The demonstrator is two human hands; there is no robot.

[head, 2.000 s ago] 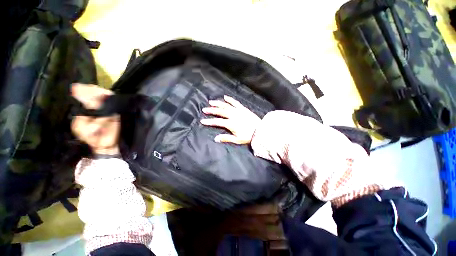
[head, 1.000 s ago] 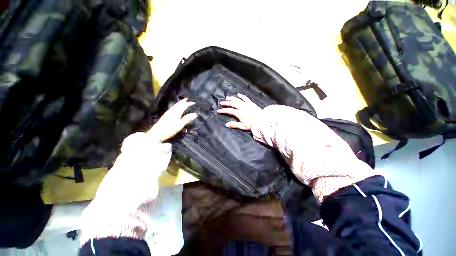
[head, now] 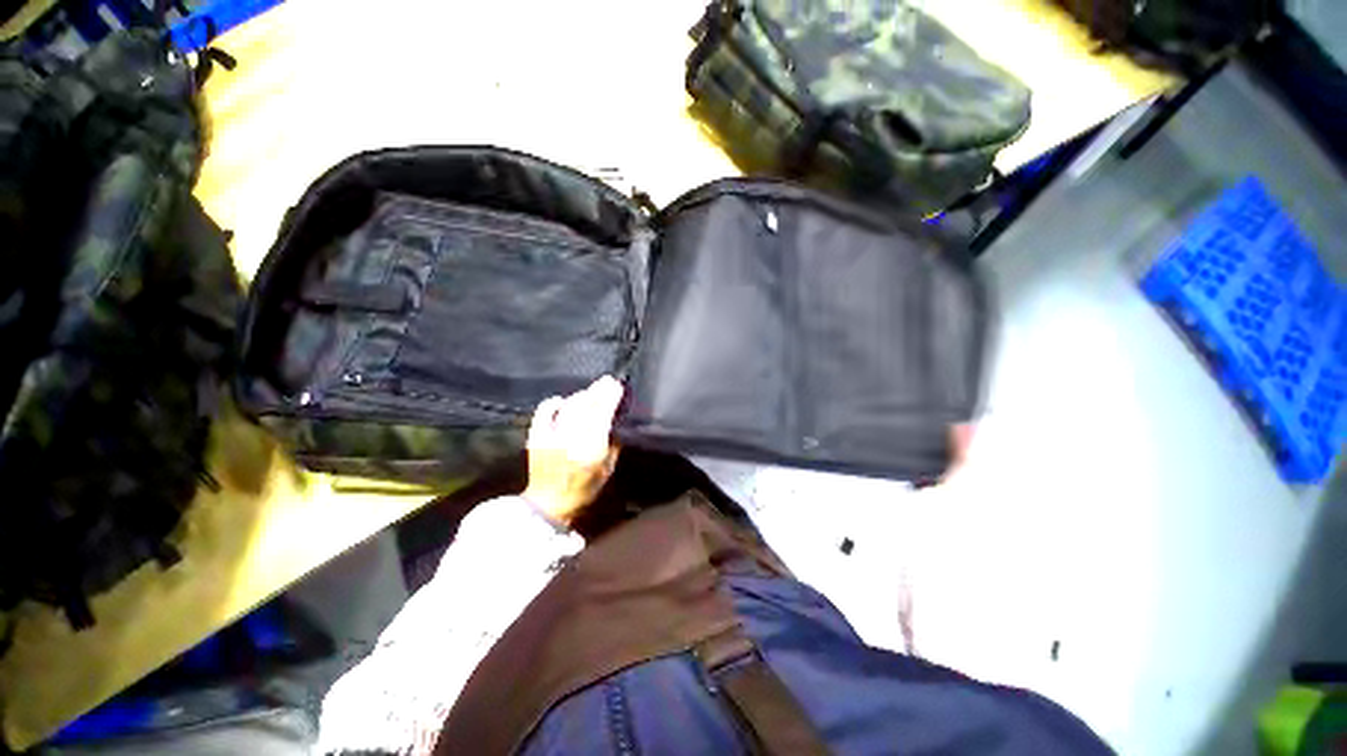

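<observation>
The backpack (head: 517, 303) lies opened flat like a clamshell on the table, its black lining up. An inner mesh pocket (head: 510, 318) shows in the left half. The right half (head: 813, 325) reaches past the table edge. My left hand (head: 573, 443) grips the near edge by the fold between the halves, thumb on top and other fingers hidden. My right hand (head: 959, 449) shows only as a small blurred part at the near right corner of the right half; its grip cannot be made out.
A pile of camouflage bags (head: 104, 310) stands on the left of the yellowish table (head: 369, 74). Another camouflage backpack (head: 872, 89) lies at the back right. A blue plastic pallet (head: 1256, 318) is on the pale floor at right. The brown apron (head: 591, 620) is close below the bag.
The view has turned toward the right. The bag has been opened out to both sides. My left hand has moved from the lining to the near edge, my right hand to the far right corner.
</observation>
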